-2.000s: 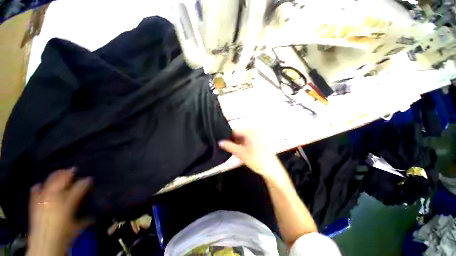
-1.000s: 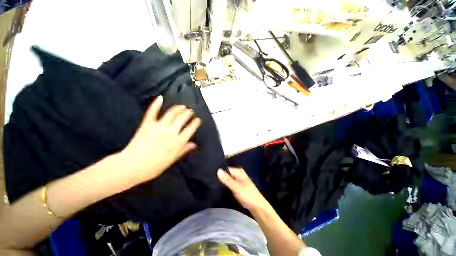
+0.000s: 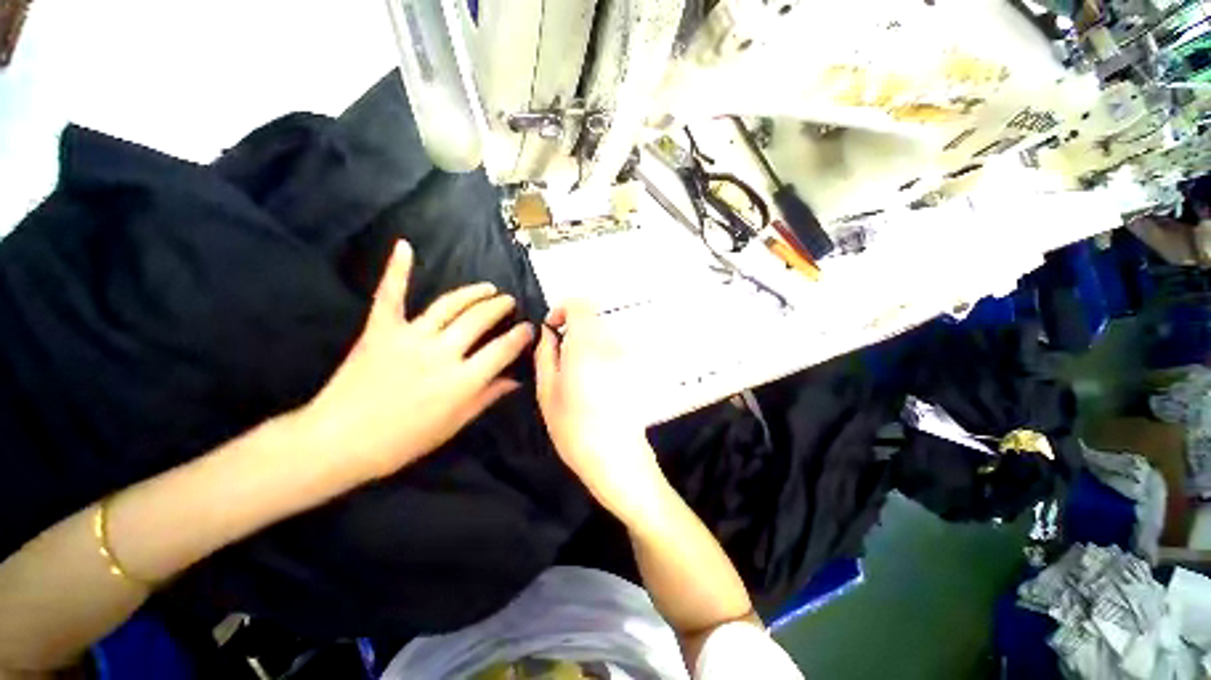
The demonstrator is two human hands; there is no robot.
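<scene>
A large black garment piece (image 3: pixel 252 306) covers the left of the table and hangs over its front edge. Its right edge runs up to the presser foot and needle area (image 3: pixel 521 210) of the cream-white sewing machine (image 3: pixel 850 67). My left hand (image 3: pixel 422 372) lies flat on the cloth with spread fingers, fingertips near its right edge. My right hand (image 3: pixel 584 405) pinches the cloth's right edge between thumb and fingers, just below the needle area. The fingertips of both hands nearly meet.
Scissors with black handles (image 3: pixel 733 206), a dark-handled screwdriver (image 3: pixel 794 213), an orange-tipped tool (image 3: pixel 793 253) and slim snips (image 3: pixel 750 279) lie right of the needle on the white table (image 3: pixel 664 345). A black garment heap (image 3: pixel 797 478) with tags lies below the edge.
My right hand has moved up from the table's front edge to the cloth edge near the needle. My left hand has come from the lower left onto the cloth. The cloth has shifted.
</scene>
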